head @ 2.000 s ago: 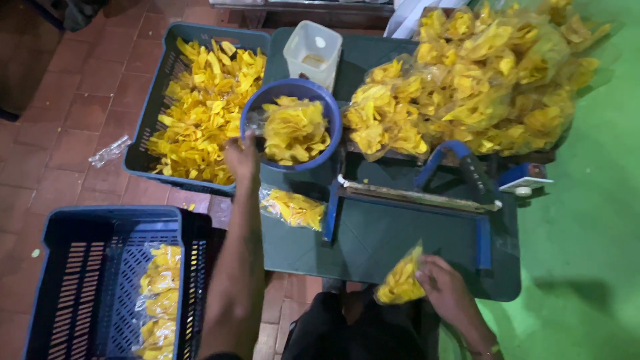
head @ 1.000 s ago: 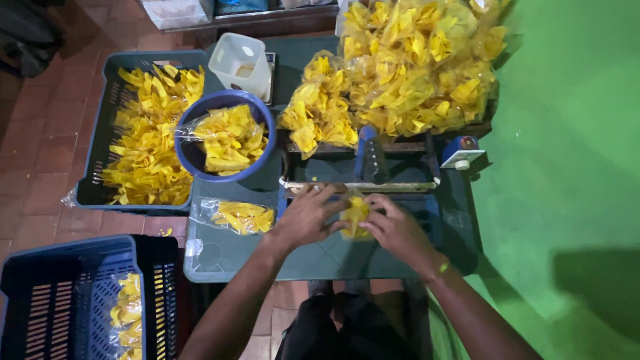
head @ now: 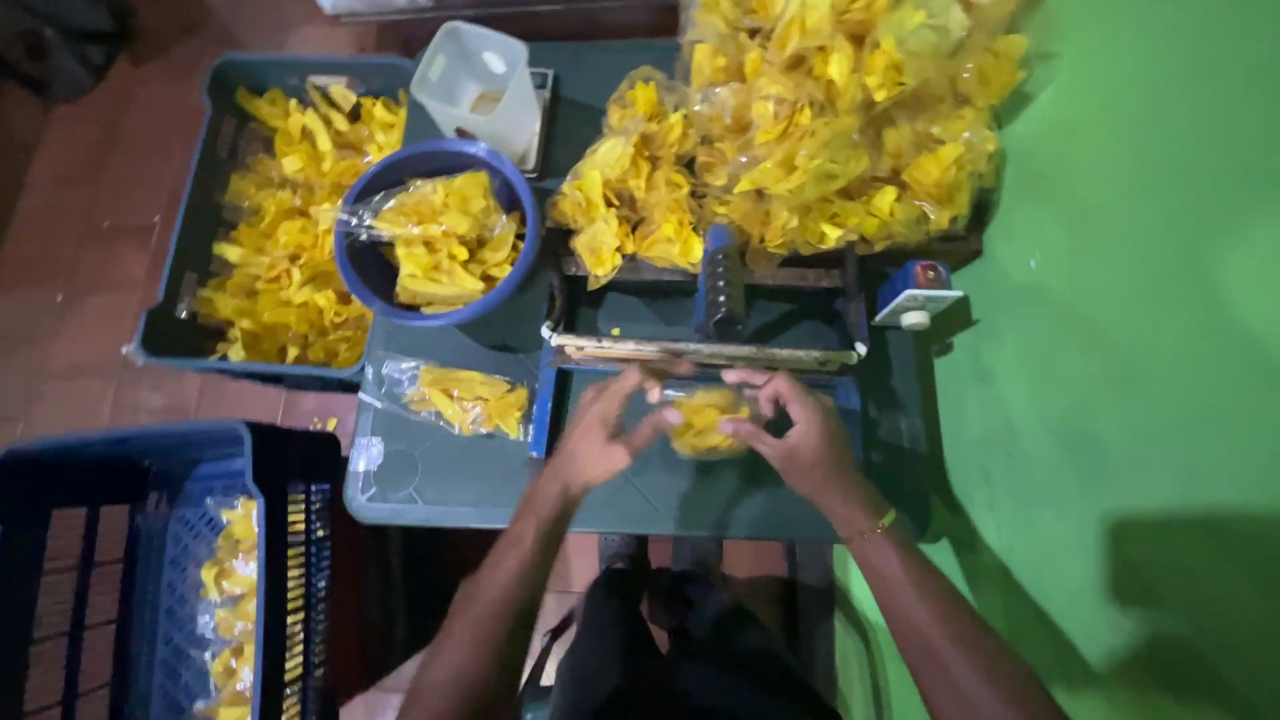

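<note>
Both my hands are at a small clear bag of yellow chips [head: 708, 424], just in front of the bar of a manual heat sealer [head: 705, 350]. My left hand [head: 605, 430] has its fingertips at the bag's left edge and upper corner, slightly blurred. On the other side, my right hand [head: 795, 435] pinches the bag's right edge between thumb and fingers. The sealer's blue handle [head: 722, 285] stands up behind the bar. Another bag of chips [head: 465, 400] lies flat on the table, left of the sealer. Whether the bag's mouth touches the bar is hard to tell.
A blue bowl [head: 530, 235] holds chips and a bag. Beyond it a translucent plastic container [head: 470, 85] stands on a scale. A crate of loose chips [head: 170, 270] is at left, a blue crate with bags [head: 250, 440] at lower left. Filled bags [head: 840, 130] are heaped behind the sealer.
My left hand has moved from beside the bowl to the sealer. My right hand has brought the bag from the table's front edge up to the bar. The view has shifted.
</note>
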